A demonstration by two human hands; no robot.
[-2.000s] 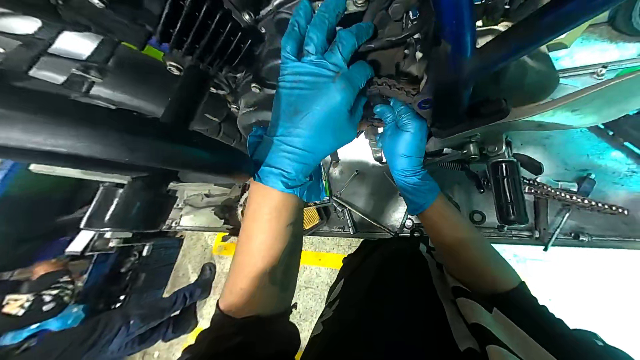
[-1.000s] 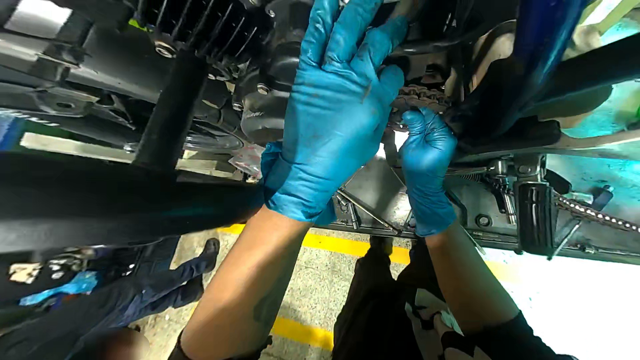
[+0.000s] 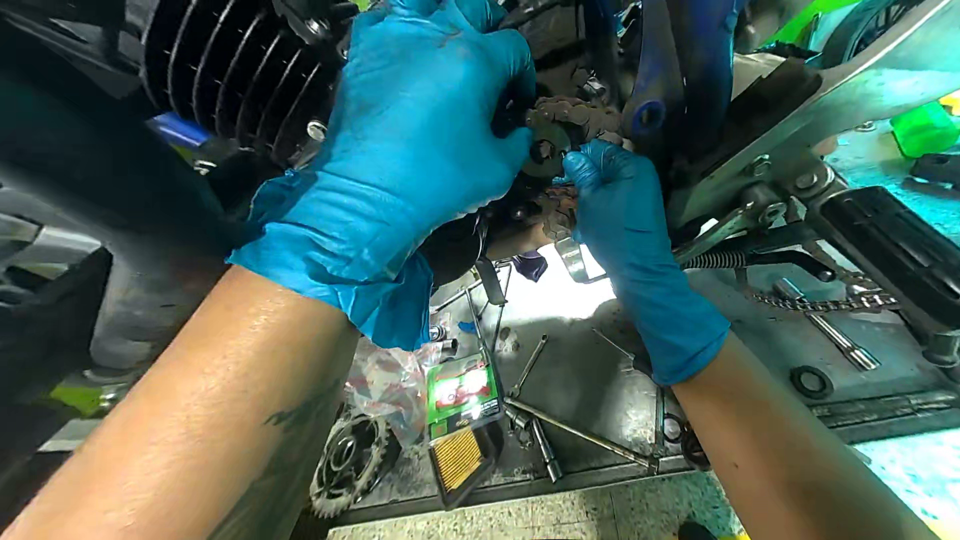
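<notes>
My left hand (image 3: 431,127), in a blue glove, reaches over the motorcycle's engine beside the front sprocket (image 3: 550,146); its upper fingertips run out of view at the top edge, so any grip is hidden. The drive chain (image 3: 581,114) loops around the sprocket and bears brownish grime. Just right of the sprocket, my gloved right hand (image 3: 619,195) has thumb and fingertips pinched together near the sprocket's edge, with a small part at the tips too small to make out. To the left are the finned engine cylinder (image 3: 232,75) and to the right the blue frame (image 3: 664,82).
On the metal bench (image 3: 585,375) below lie a rear sprocket (image 3: 351,461), an air filter (image 3: 456,459), a green package (image 3: 463,394), a long-handled wrench (image 3: 577,433), a socket tool (image 3: 844,341) and a ring (image 3: 811,382). The black footpeg (image 3: 896,247) juts out at right.
The view has come closer to the sprocket and bench. My right hand stays beside the chain, and my left hand stays over the engine; the sprocket face now shows between them.
</notes>
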